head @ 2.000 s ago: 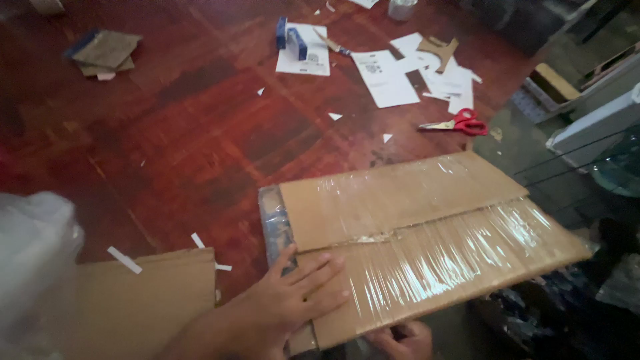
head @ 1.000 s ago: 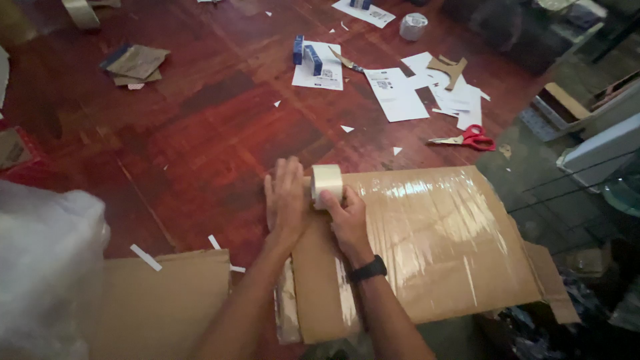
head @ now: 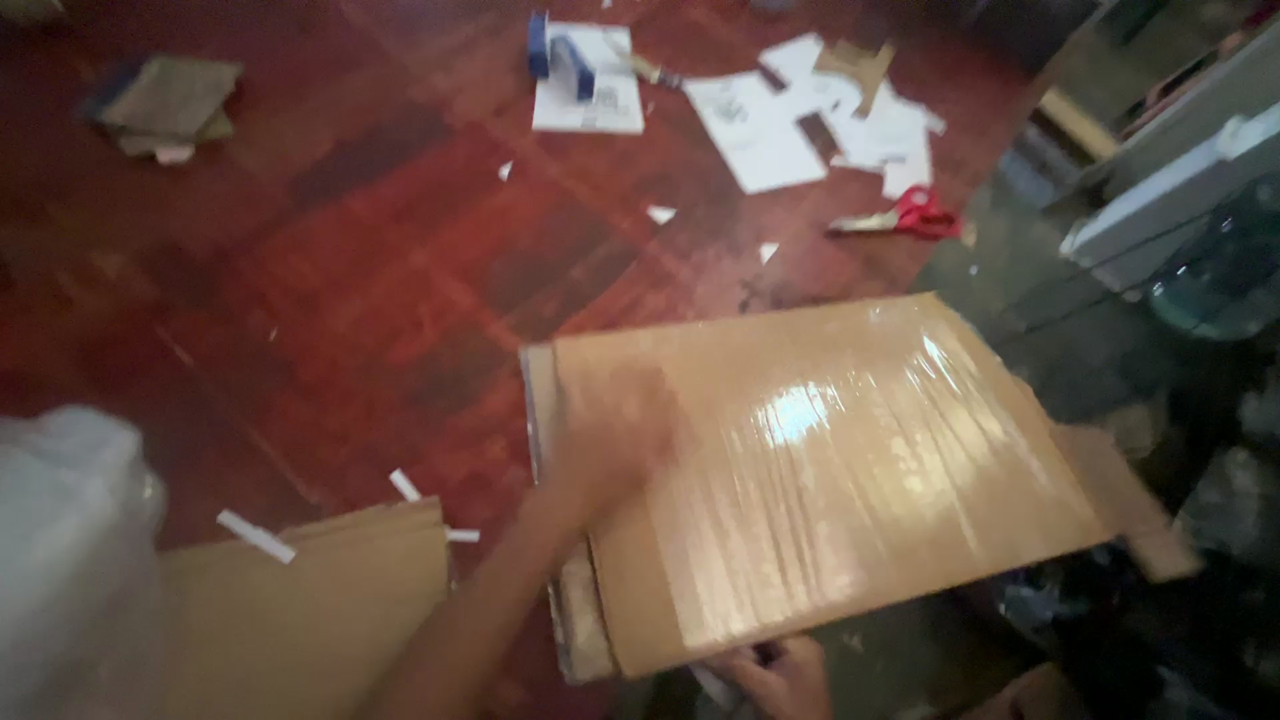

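Observation:
A flat cardboard package, wrapped in strips of clear shiny tape, lies across the near edge of the red-brown surface and juts past its right side. My left hand, blurred, is over the package's left part; whether its fingers hold anything is unclear. Below the package's near edge is my right hand, its fingers curled at the underside near a pale thing too hidden to name. A loose cardboard flap sticks out at the package's right end.
Red-handled scissors lie beyond the package, near cut white papers and blue blocks. Cardboard pieces are at the far left. A cardboard sheet with white strips and a white plastic bag sit at the near left.
My right hand has moved from the package's top to below its near edge. The tape roll seen on top one second ago no longer shows there. My left hand has shifted onto the package.

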